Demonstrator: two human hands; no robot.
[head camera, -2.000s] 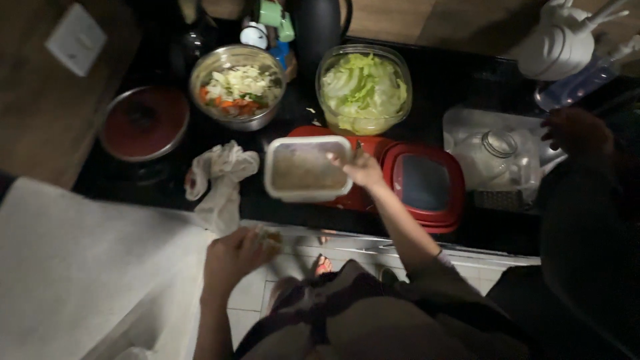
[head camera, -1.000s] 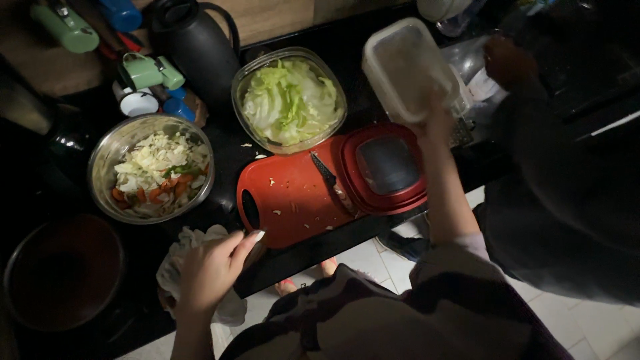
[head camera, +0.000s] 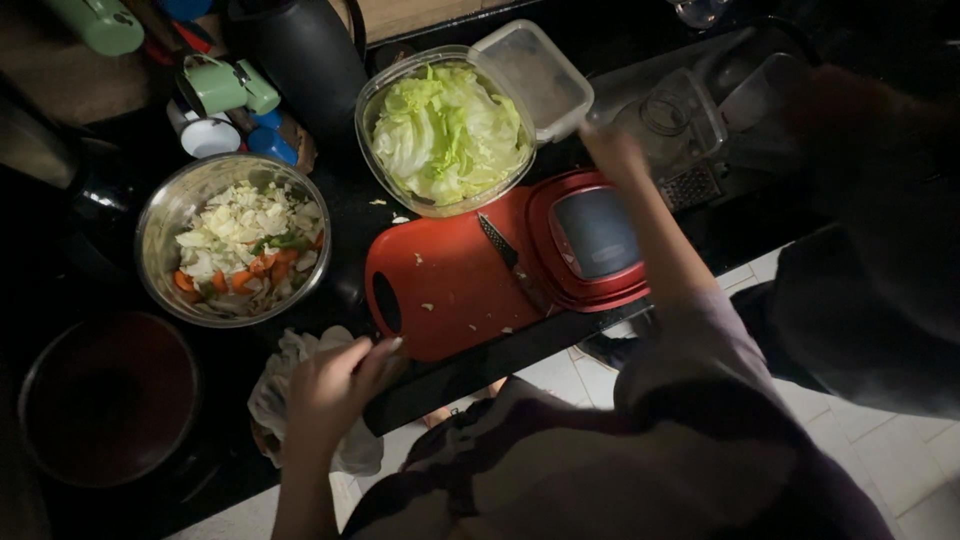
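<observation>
My right hand (head camera: 611, 154) is at the near corner of a translucent plastic container (head camera: 536, 79), blurred, so its grip is unclear. The container lies against the right rim of a clear bowl of lettuce (head camera: 450, 139). My left hand (head camera: 341, 379), its fingers curled, is over a crumpled whitish cloth or bag (head camera: 281, 375), near the handle end of a red cutting board (head camera: 442, 292); something small may be in its fingers, too blurred to tell. A knife (head camera: 499, 240) and food scraps lie on the board. A red lidded container (head camera: 592, 240) covers the board's right end.
A steel bowl of chopped cabbage and carrot (head camera: 240, 247) stands left, above a dark red round lid or pan (head camera: 109, 397). Green mugs (head camera: 214, 86) and a black jug (head camera: 300, 67) are behind. Right are a glass jar (head camera: 664, 116), a grater (head camera: 690, 187) and another person's dark-clothed body (head camera: 862, 300).
My right hand has carried the translucent container from over the cutting board to the right, then to beside the lettuce bowl. The cutting board and knife are uncovered. The view has shifted.
</observation>
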